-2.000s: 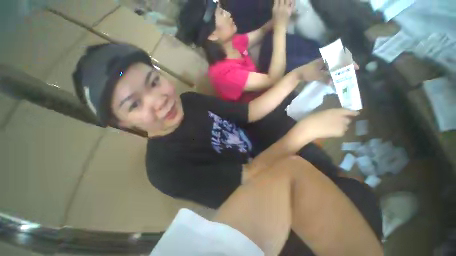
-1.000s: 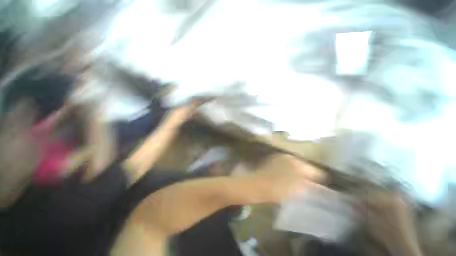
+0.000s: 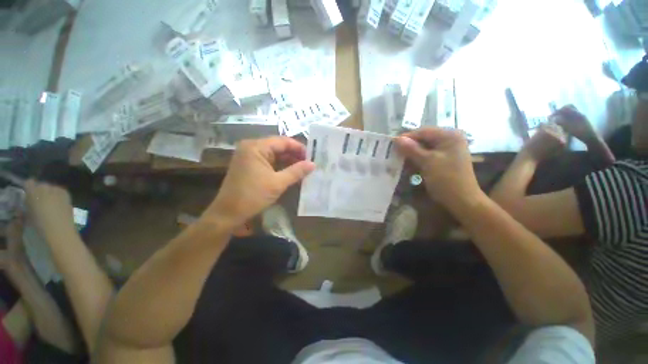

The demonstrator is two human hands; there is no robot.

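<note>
A white printed sheet (image 3: 349, 175) with a row of short black bars along its top hangs open above my lap. My left hand (image 3: 263, 170) pinches its upper left edge between thumb and finger. My right hand (image 3: 439, 162) grips its upper right corner. More sheets with black bars (image 3: 310, 106) overlap at the table edge, just beyond the held sheet. A loose pile of slim white cartons (image 3: 202, 71) lies beside them to the left.
White-covered table (image 3: 487, 96) with a brown wooden edge runs across ahead. Cartons stand in a row (image 3: 60, 117) at far left; others (image 3: 419, 18) lie at the back. A person in a striped shirt (image 3: 618, 213) works at right. Another person's arms (image 3: 67, 234) are at left.
The view has swung from the neighbouring person on the left to the table and my lap. Both my hands now show clearly, holding a sheet spread between them.
</note>
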